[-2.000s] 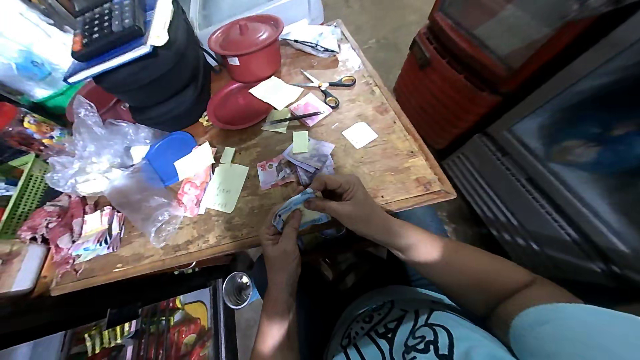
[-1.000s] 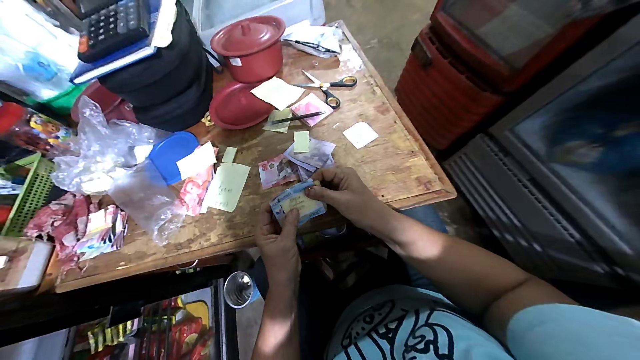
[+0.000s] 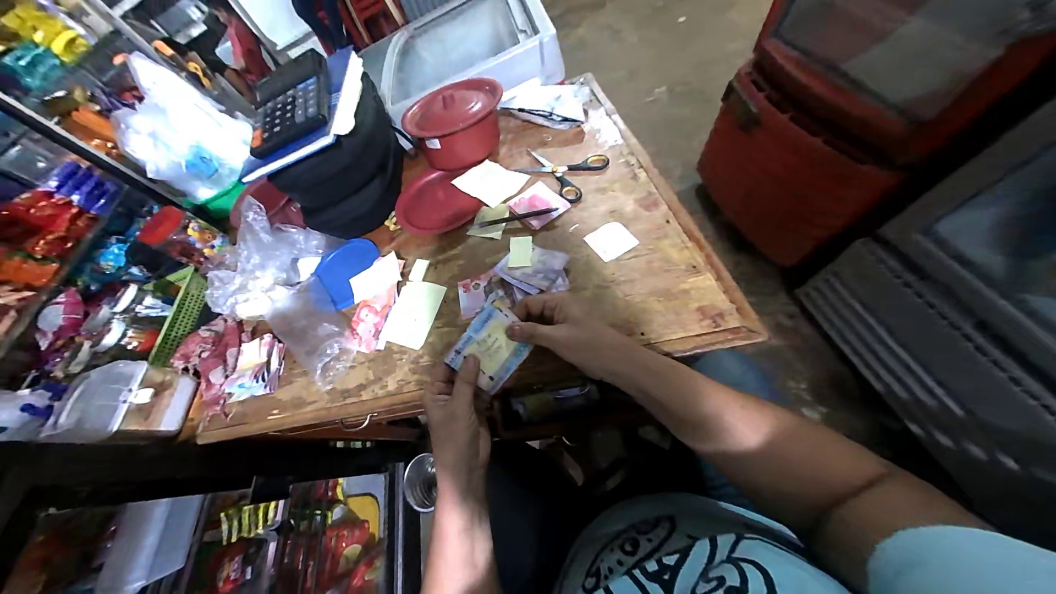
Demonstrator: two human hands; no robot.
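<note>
My left hand (image 3: pixel 459 412) grips the lower left end of a small stack of blue banknotes (image 3: pixel 488 345) with a yellowish paper note on top. My right hand (image 3: pixel 554 328) pinches the stack's upper right edge between thumb and fingers. Just beyond them, on the wooden table, lie purplish banknotes (image 3: pixel 540 271) under a small green paper slip (image 3: pixel 520 252), with a reddish banknote (image 3: pixel 473 294) at their left. Farther left are a pale green note with handwriting (image 3: pixel 414 314) and red banknotes (image 3: pixel 373 320).
Scissors (image 3: pixel 563 170), a dark pen (image 3: pixel 518 218), a white paper (image 3: pixel 610 241) and a red lidded pot (image 3: pixel 455 124) occupy the far side of the wooden table (image 3: pixel 660 309). Plastic bags (image 3: pixel 272 272) and a blue lid (image 3: pixel 345 272) lie left. A calculator (image 3: pixel 290 106) tops a dark stack.
The blue banknotes, folded or tilted up between my hands two seconds ago, now lie flatter and more open, showing the yellowish note on top. Both hands stay near the table's front edge.
</note>
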